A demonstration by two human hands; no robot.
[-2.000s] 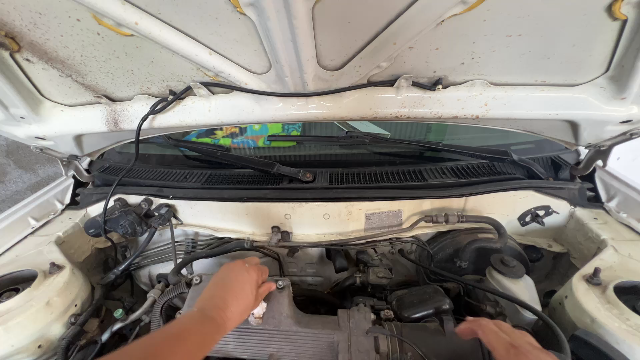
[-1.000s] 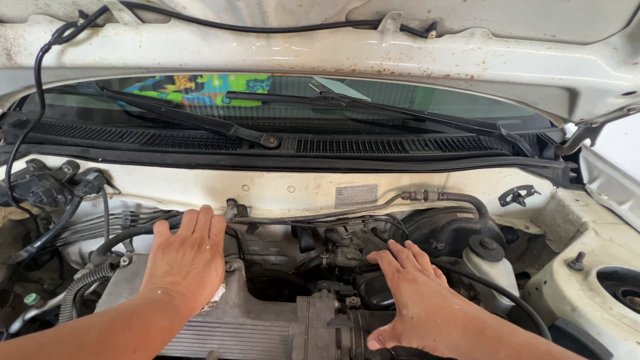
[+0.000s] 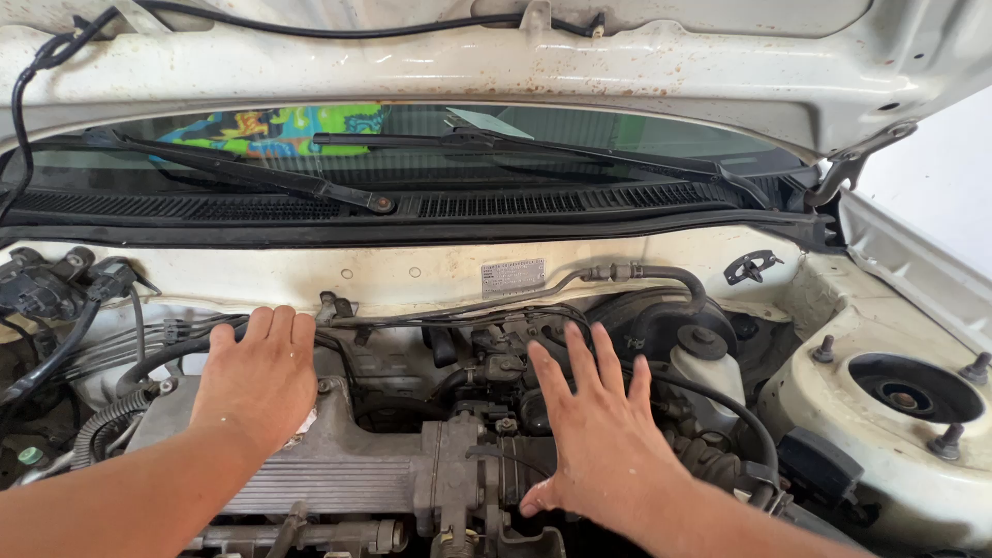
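Note:
My left hand (image 3: 260, 376) lies on the rear left part of the ribbed metal intake manifold (image 3: 325, 484), its fingers together over the edge near a black hose (image 3: 174, 353). A scrap of whitish material (image 3: 304, 426) shows under its palm; how far the hand grips it is hidden. My right hand (image 3: 604, 418) is spread, palm down, over the throttle body area and the intake duct, with nothing held. Beyond its fingertips lie the round black brake booster (image 3: 659, 318) and thin black cables. The brake fluid reservoir (image 3: 705, 372) stands to its right.
The raised hood (image 3: 434, 70) hangs over the windshield (image 3: 573, 132), with a black washer hose (image 3: 310, 29) along its edge. Wiper arms (image 3: 341, 194) rest above the cowl grille (image 3: 504, 204). At right is the strut tower (image 3: 821, 395) with upright studs; at left, an ignition cable bundle (image 3: 101, 345).
My right hand has moved up from the lower right to over the duct, its fingers spreading. My left hand has shifted toward the rear of the manifold. The view has moved nearer the engine.

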